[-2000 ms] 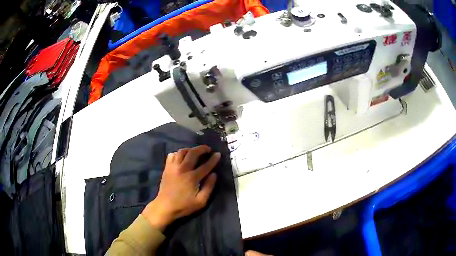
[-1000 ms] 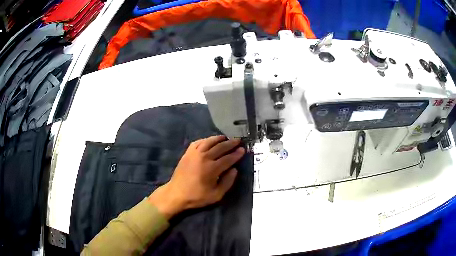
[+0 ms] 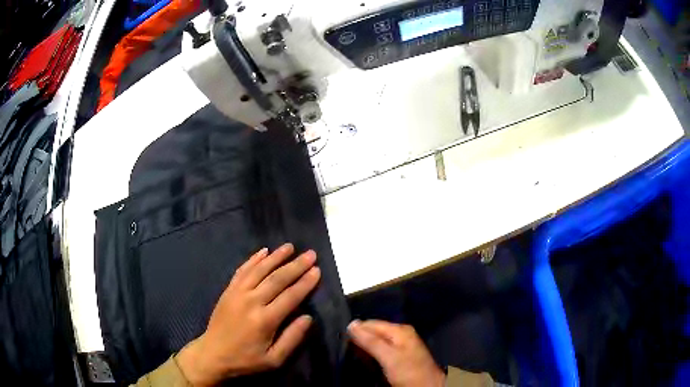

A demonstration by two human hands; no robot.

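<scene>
A black bag panel [image 3: 189,227] with a rounded corner lies on the white table, its far right edge under the needle area of the sewing machine [image 3: 299,125]. A long black side strip [image 3: 299,204] runs along its right edge towards me. My left hand [image 3: 261,314] lies palm down on the near part of the panel, fingers slightly spread, gripping nothing. My right hand [image 3: 397,351] is at the near right edge, past the table edge, thumb and finger pinching the strip's edge. The rest of that hand's grip is hidden.
Thread snips [image 3: 470,102] lie on the machine bed. A blue bin [image 3: 548,302] with dark contents is at the right. Grey cut pieces [image 3: 26,151] and red pieces [image 3: 47,60] are at the left. An orange-lined bin [image 3: 132,49] stands behind the table.
My left hand has moved from beside the presser foot back towards me along the panel. My right hand has come into view at the near edge. The camera view has shifted.
</scene>
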